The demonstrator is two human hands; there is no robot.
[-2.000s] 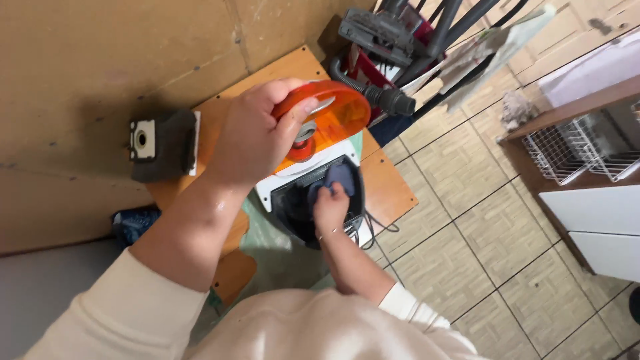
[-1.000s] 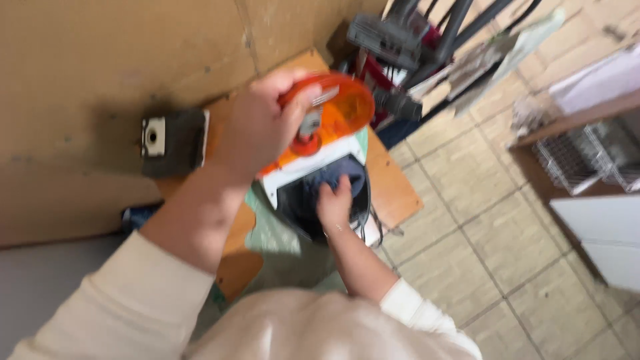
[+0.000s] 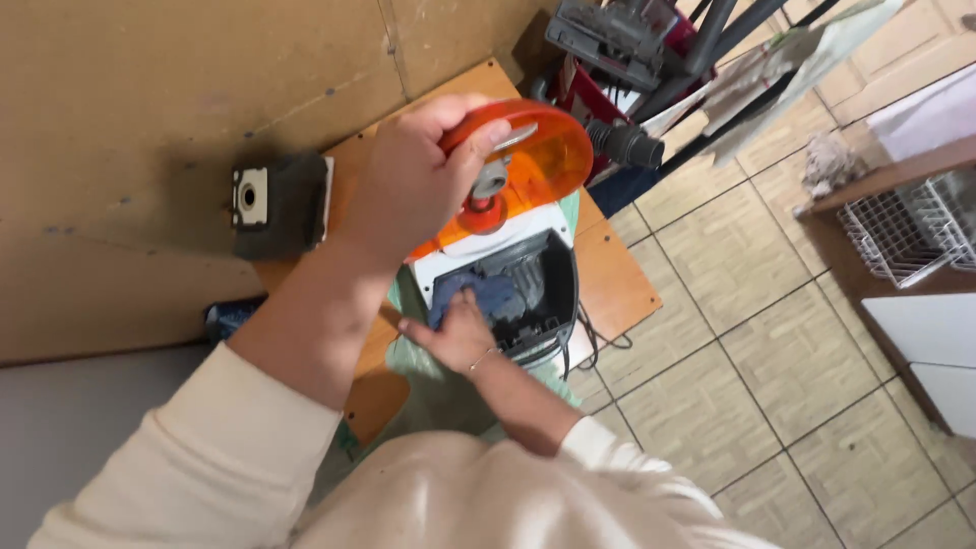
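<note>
My left hand [image 3: 427, 164] grips the rim of a translucent orange lid [image 3: 545, 156], which stands raised on the vacuum cleaner. A grey and red fitting [image 3: 488, 191] shows inside the lid. Below it, my right hand [image 3: 457, 324] presses a blue cloth [image 3: 488, 297] into the left part of the vacuum's dark open compartment [image 3: 549, 282]. The fingertips are partly hidden in the cloth. The white body edge [image 3: 503, 229] of the vacuum runs between lid and compartment.
The vacuum rests on a wooden board [image 3: 618, 263] with green plastic film [image 3: 427, 381]. A dark dust bag [image 3: 282, 202] with a pale collar stands at the left, by the wall. Vacuum parts, including a grey floor head [image 3: 602, 42] and a ribbed hose [image 3: 629, 145], lie top right; wire baskets [image 3: 896, 229] are far right.
My right hand and the blue cloth have moved to the left side of the compartment, uncovering its right part. My left hand still holds the orange lid up.
</note>
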